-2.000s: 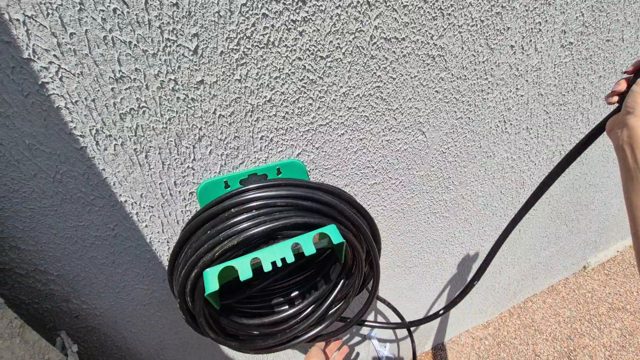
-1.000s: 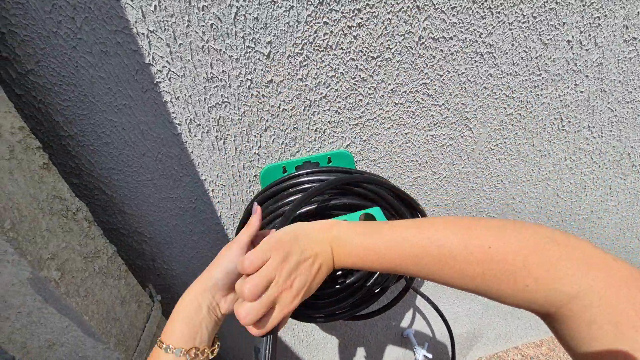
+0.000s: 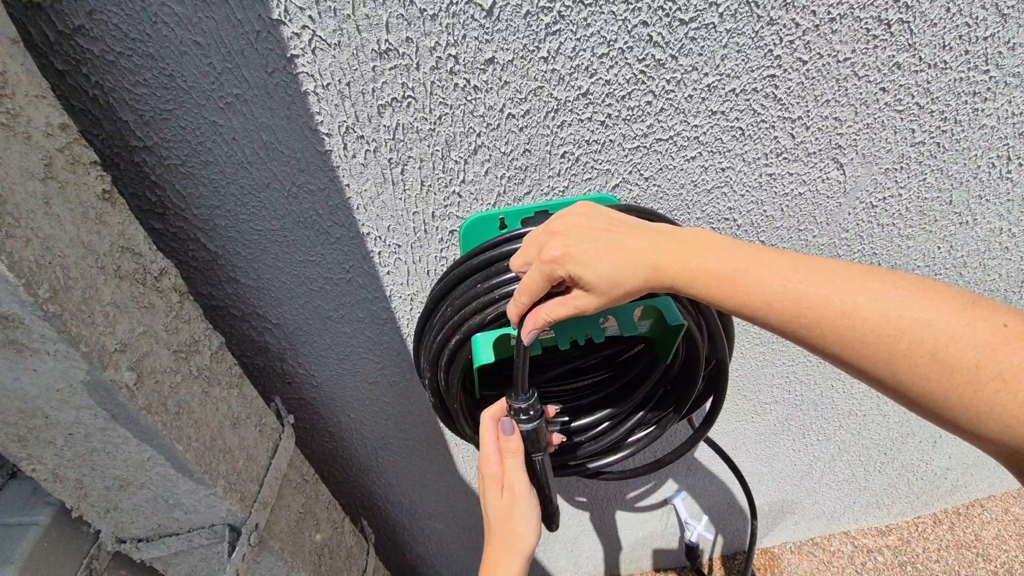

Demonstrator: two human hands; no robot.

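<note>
A coil of black hose (image 3: 468,312) hangs on a green plastic wall-mounted hose holder (image 3: 668,324) with a notched front lip. From the right, my right hand (image 3: 588,260) reaches over the coil and pinches the hose between thumb and finger near the holder's left side. Just below, my left hand (image 3: 512,472) grips a black hose nozzle (image 3: 534,448) fitted on the hose's end, its tip pointing down. The nozzle lies in front of the lower part of the coil. Part of the holder's back plate is hidden by the hose and my right hand.
Behind is a rough grey stucco wall (image 3: 720,104), shaded on its left. A concrete edge (image 3: 144,304) runs down the left side. At the lower right, a white tap-like fitting (image 3: 692,524) with black hose stands near pebbled ground (image 3: 904,536).
Two seconds ago my right hand held the hose out at the far right. A second ago both hands were together at the coil's left; now they are apart, and the nozzle shows in my left hand.
</note>
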